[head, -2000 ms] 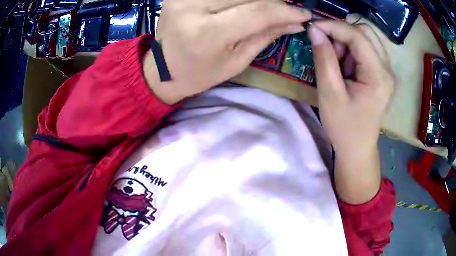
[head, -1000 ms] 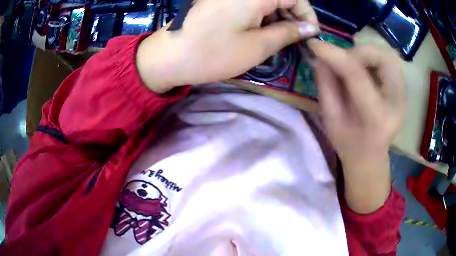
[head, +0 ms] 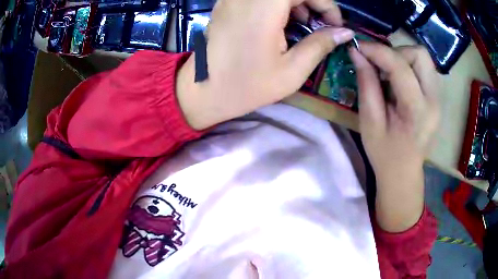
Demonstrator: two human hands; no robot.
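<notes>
A red front housing [head: 332,99] lies at the worktop edge in front of me, with a green circuit board [head: 341,76] in its right part. The speaker side is mostly hidden behind my left hand. My left hand [head: 248,60], a black patch on its back, pinches thin lead wires [head: 306,26] between thumb and fingers above the housing. My right hand [head: 401,92] has its thumb and index fingertip together at a short wire end beside my left thumb. The exact contact at the fingertips is too small to tell.
Glossy black back covers [head: 148,30] and another red housing with a board [head: 70,30] lie at the upper left. More black covers [head: 443,41] lie at the upper right. A further red housing [head: 478,131] stands at the right edge. A cardboard box [head: 57,79] is below left.
My left hand has turned and shifted slightly right, its thumb now over the board. My right hand has moved slightly right and down, fingertips near the left thumb. More of the board shows.
</notes>
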